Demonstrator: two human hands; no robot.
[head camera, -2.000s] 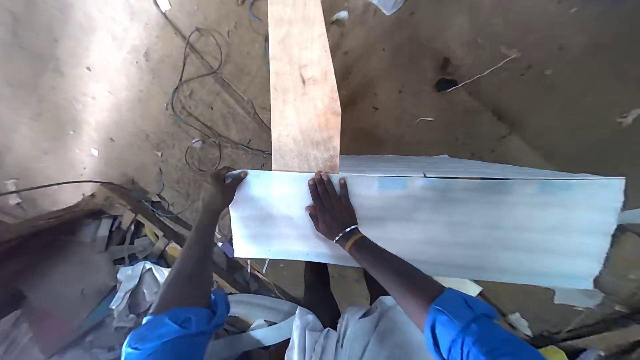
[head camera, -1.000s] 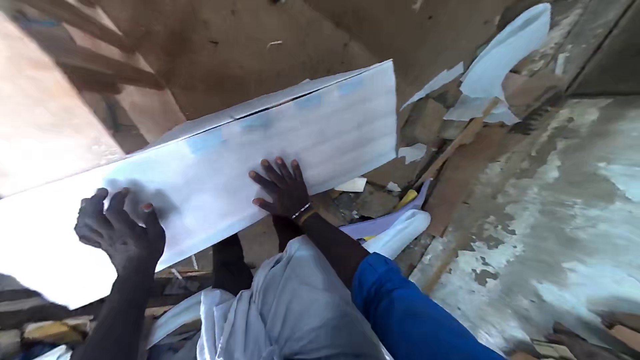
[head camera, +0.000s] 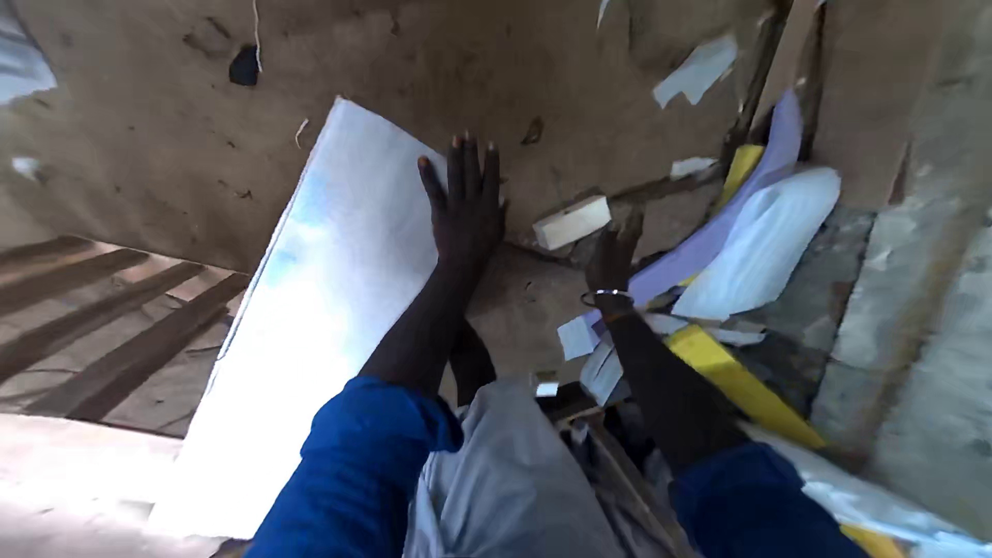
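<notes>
A long panel covered in white sheet (head camera: 333, 256) stands or lies slanting across the left of the view, its far end near the top. My left hand (head camera: 467, 209) rests by its right edge, fingers spread and pointing away from me, gripping nothing. My right hand (head camera: 614, 252) is off the panel, low over the scraps on the right, beside a small pale block (head camera: 572, 222). Its fingers point forward and are partly blurred; whether they touch anything cannot be told.
White foam sheet offcuts (head camera: 763, 244), a purple strip (head camera: 701, 232) and yellow strips (head camera: 740, 380) lie at the right by a worn concrete ledge (head camera: 922, 310). Wooden slats (head camera: 116, 333) show at the left. A dark scrap (head camera: 245, 66) and white scraps (head camera: 696, 70) lie on the floor.
The view has swung strongly to the right. My right hand has left the white panel, where it lay flat before, and is now over the scraps. My left hand is now near the panel's far end.
</notes>
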